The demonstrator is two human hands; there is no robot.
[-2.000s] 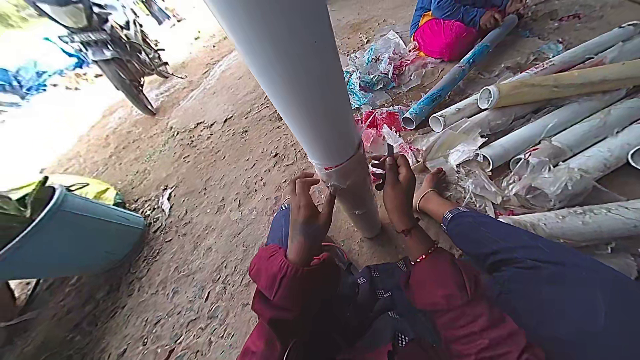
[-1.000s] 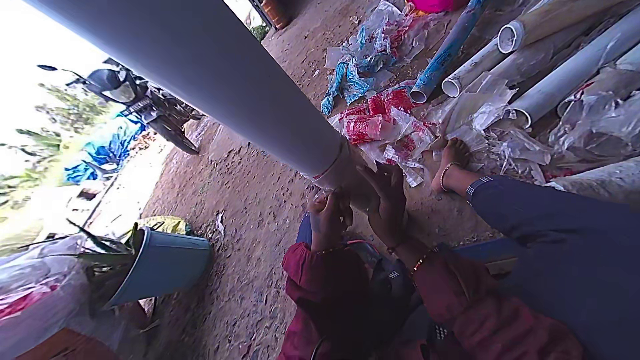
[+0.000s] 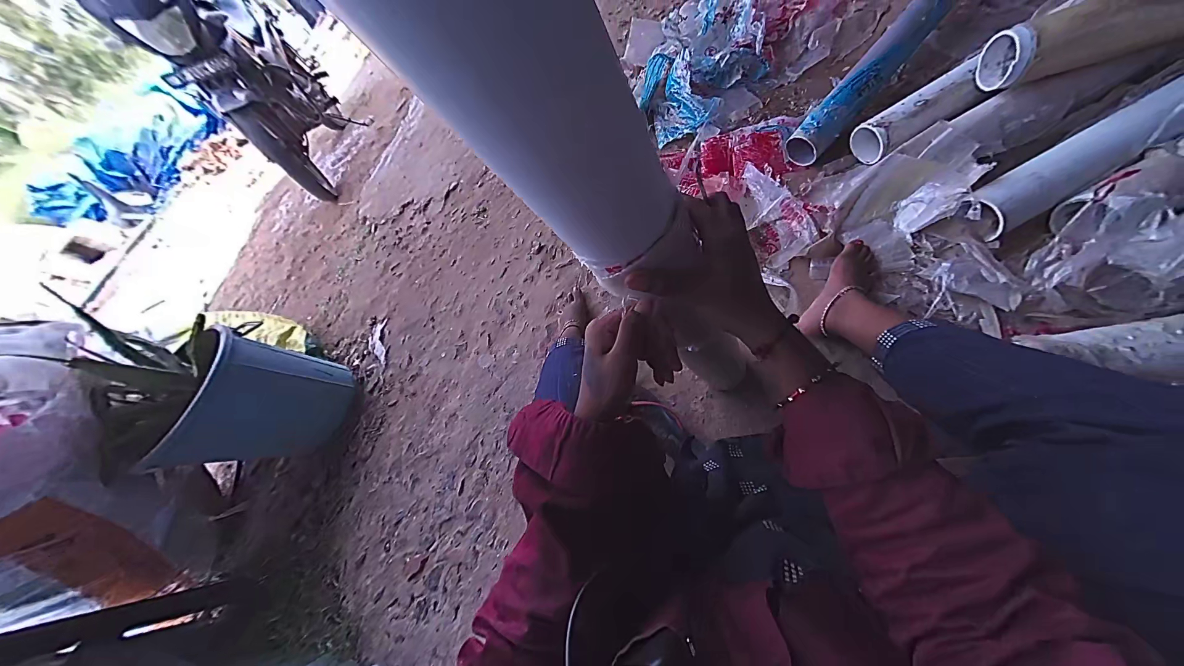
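Observation:
A thick pale plastic pipe [image 3: 546,120] slants down from the top of the view between my arms, wrapped near its low end in a translucent plastic film [image 3: 638,268]. My right hand [image 3: 721,264] lies around the pipe's right side at the wrapped part, and a thin dark thing sticks up by its fingers. Just below the edge of the film is my left hand [image 3: 615,351], its thumb and fingertips pinched together at the film or a thin strand; which of these is too small to tell. The pipe's lowest part is partly hidden behind my right hand.
Several pipes, among them a blue pipe [image 3: 865,79], lie on the ground at right amid torn plastic film [image 3: 1101,240] and red and white wrapping [image 3: 740,157]. A blue-grey plant tub [image 3: 268,398] stands tilted at left. A motorcycle [image 3: 259,92] is at upper left.
My left hand has moved from the pipe's left side to just below the film's edge. My right hand now lies around the pipe. The view has swung.

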